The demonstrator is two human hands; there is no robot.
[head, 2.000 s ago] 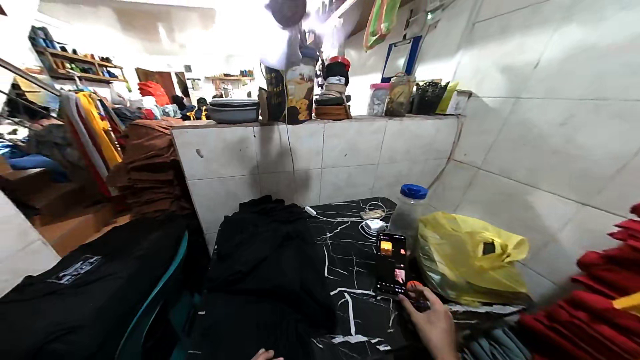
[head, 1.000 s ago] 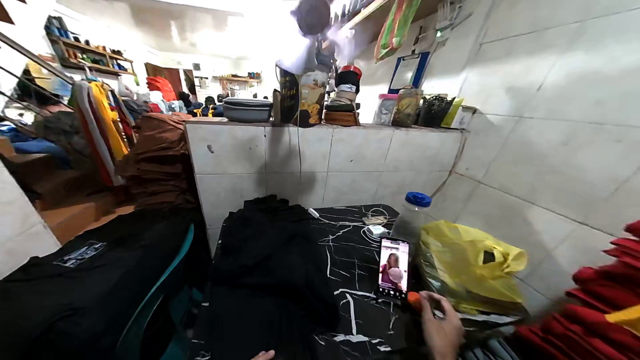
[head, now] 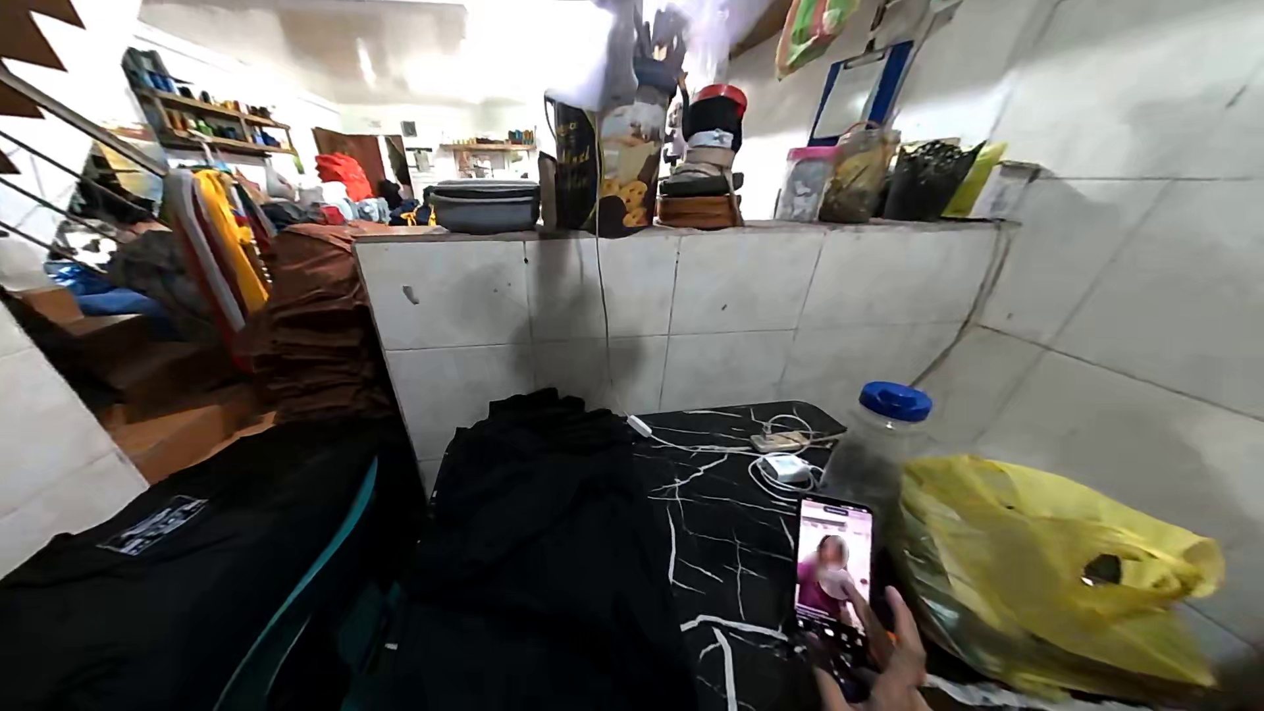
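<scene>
A smartphone with a lit screen stands tilted back at the right part of the black marble-patterned table. My right hand is at its lower end, fingers apart, one finger over the screen; whether it also supports the phone cannot be told. Black folded cloth lies on the table to the left of the phone. Behind the phone are a white charger with its cable and a clear plastic jar with a blue lid. My left hand is out of the frame.
A yellow plastic bag sits right of the phone. Black garments lie over a teal chair on the left. A tiled half wall stands behind the table, with containers along its top. Brown cloth is piled beside it.
My right hand has moved from the phone's lower right edge to over its lower screen. The left fingertips seen earlier at the bottom edge are out of view.
</scene>
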